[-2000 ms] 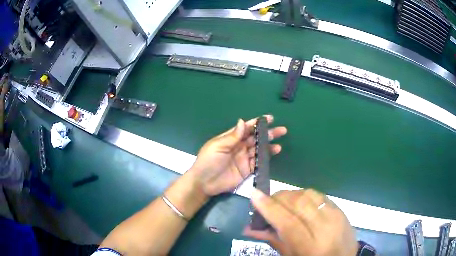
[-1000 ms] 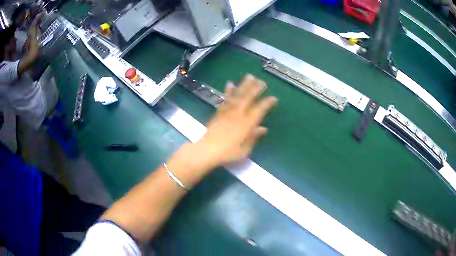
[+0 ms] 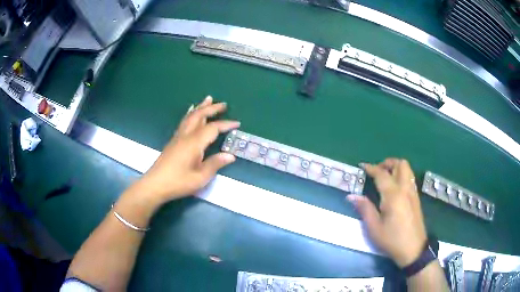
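Observation:
A long grey carrier fixture [image 3: 295, 161] with a row of round studs lies on the green bench in front of me, just beyond the near pale rail. My left hand [image 3: 191, 149] holds its left end between thumb and fingers. My right hand [image 3: 393, 208] is at its right end, thumb and forefinger around the corner. A short studded block [image 3: 459, 195] lies on the bench to the right of my right hand.
On the far rail are another fixture [image 3: 248, 55], a black locating block [image 3: 313, 71] and a stacked fixture [image 3: 390, 76]. The machine's red button [image 3: 44, 106] is left, near a white wipe [image 3: 29, 134]. A patterned strip sheet [image 3: 311, 283] and metal bars [image 3: 454, 271] are at the near edge.
The view has swung right. My left hand has gone from reaching over the bench to the fixture's left end. My right hand has come into view at its right end; the short block lies free.

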